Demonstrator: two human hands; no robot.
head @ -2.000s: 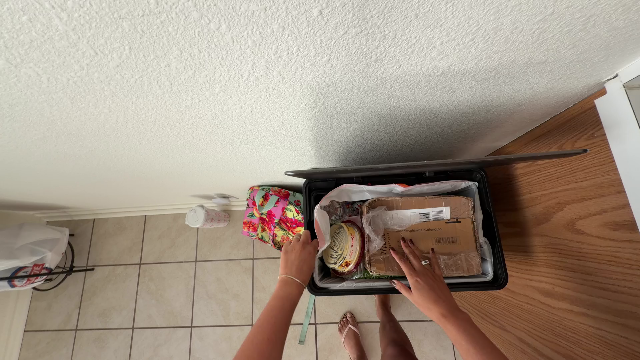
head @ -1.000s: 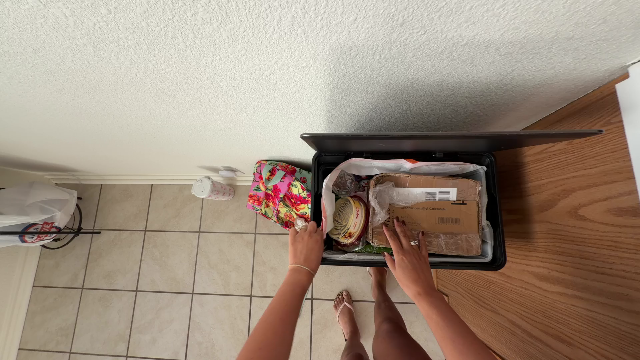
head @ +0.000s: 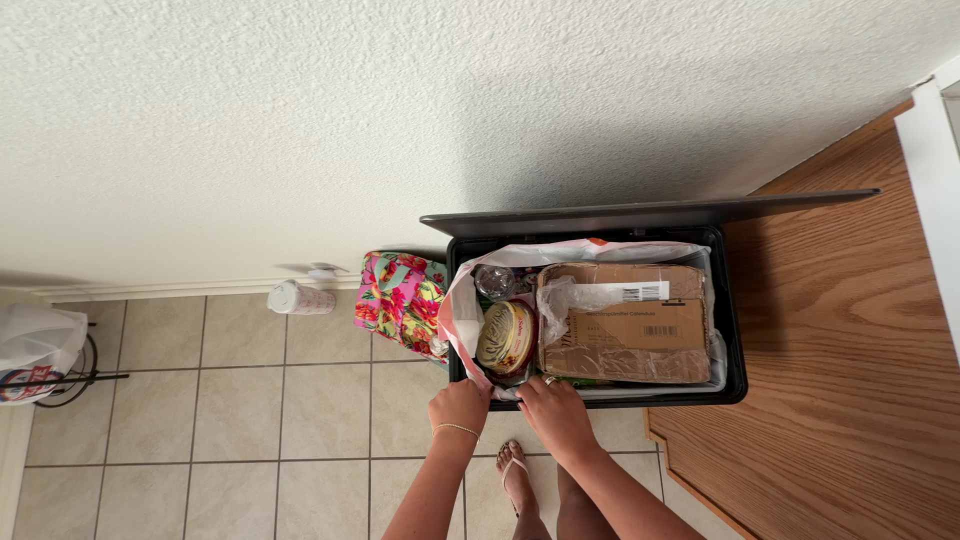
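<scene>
A black trash bin (head: 735,360) stands with its dark lid (head: 645,214) raised against the wall. A white plastic bag (head: 466,319) lines it. At the bin's near left corner my left hand (head: 459,411) grips the bag's edge. My right hand (head: 556,420) is just right of it, fingers curled over the near rim and holding the liner there. Inside the bin, a cardboard box (head: 630,337) fills the right side. A round food tub (head: 507,339) and a clear plastic container (head: 495,282) lie at the left, with crumpled clear plastic (head: 556,304) against the box.
A floral fabric bag (head: 401,304) stands left of the bin. Farther left are a white lidded container (head: 301,298) by the baseboard and a white plastic bag (head: 37,337) on a black wire stand (head: 90,379). A wooden surface (head: 840,375) lies to the right.
My right hand has moved left off the cardboard box to the bin's near rim, close to my left hand. The bag's left edge is now pulled up over the rim.
</scene>
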